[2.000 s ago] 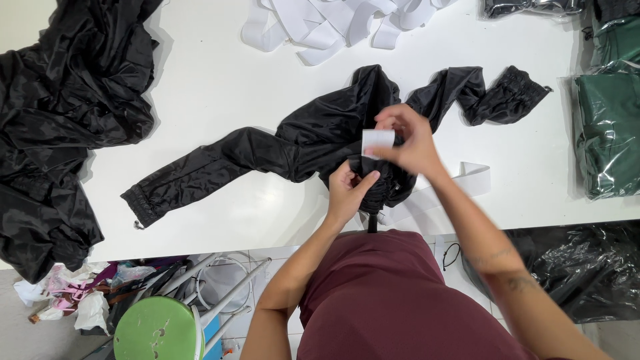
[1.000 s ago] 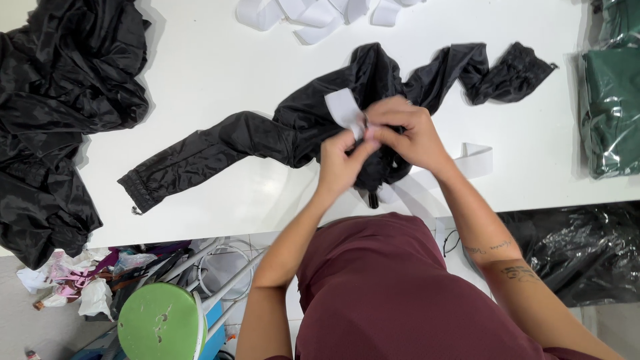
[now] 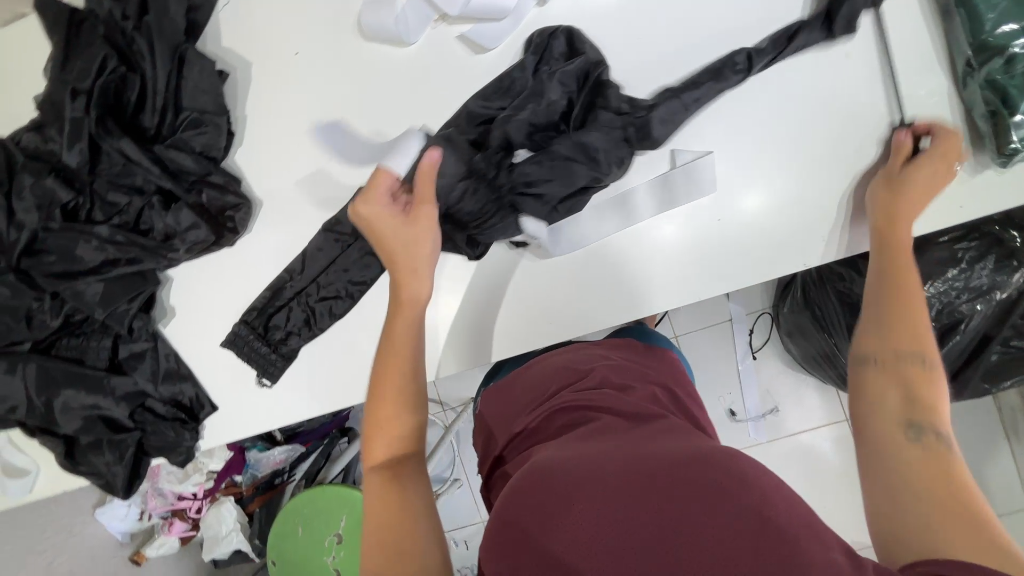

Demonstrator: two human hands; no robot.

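A black garment (image 3: 552,120) with elasticated ends lies across the white table. My left hand (image 3: 404,212) grips its gathered edge along with a white elastic band (image 3: 406,152), whose loose end is blurred. Over at the right, my right hand (image 3: 912,168) pinches a thin dark cord (image 3: 890,68) pulled taut from the garment's far end near the top. Another stretch of white band (image 3: 640,204) runs out from under the garment towards the right. What the fingers of my left hand cover is hidden.
A heap of black fabric (image 3: 120,208) fills the left of the table (image 3: 320,408). White bands (image 3: 400,20) lie at the top, and green packaged cloth (image 3: 992,72) at the right. Below are a green stool (image 3: 316,536), a pile of scraps (image 3: 192,504) and a black plastic bag (image 3: 976,296).
My hands, close together on the garment before, are now far apart. The right hand has moved right and taken hold of the cord; the garment's right leg or sleeve is stretched up and straighter.
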